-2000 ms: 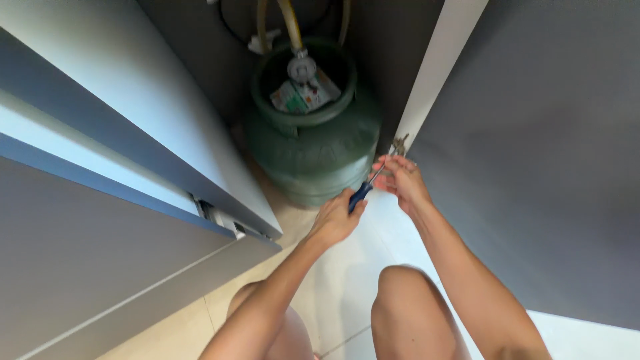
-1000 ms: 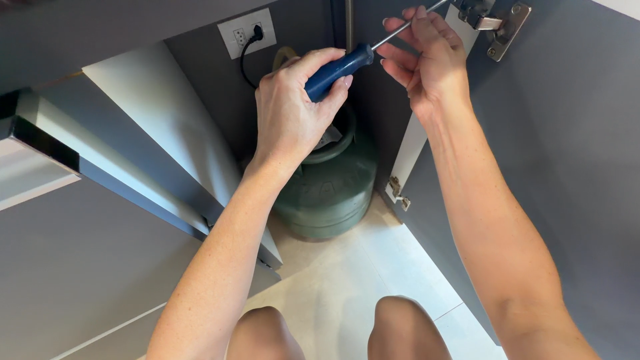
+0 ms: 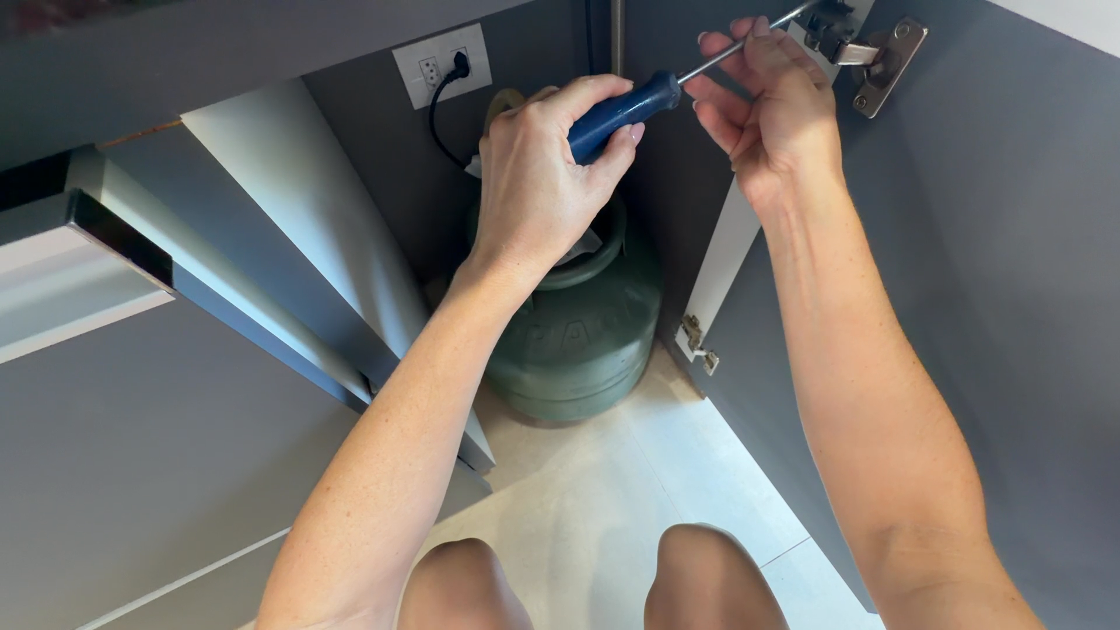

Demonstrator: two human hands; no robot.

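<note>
My left hand [image 3: 551, 166] grips the blue handle of a screwdriver [image 3: 626, 115], whose metal shaft slants up to the right. The fingertips of my right hand [image 3: 779, 114] steady that shaft near its far end. The shaft reaches the upper cabinet hinge [image 3: 862, 54] at the top edge of the view; its tip is not clearly visible. One part of the hinge is fixed to the grey cabinet door [image 3: 989, 262], the other to the cabinet's side panel. A lower hinge [image 3: 700, 346] sits further down the same panel edge, away from both hands.
A green gas cylinder [image 3: 573, 350] stands inside the cabinet, below my hands. Behind it, a wall socket [image 3: 444, 66] holds a black plug and cord. Pulled-out grey drawer fronts [image 3: 175, 437] lie to the left. My knees are over the tiled floor [image 3: 569, 499].
Both hands and the screwdriver have moved from the lower hinge area up to the upper hinge. The view has shifted a lot since the first frame. Over the last second, little has changed.
</note>
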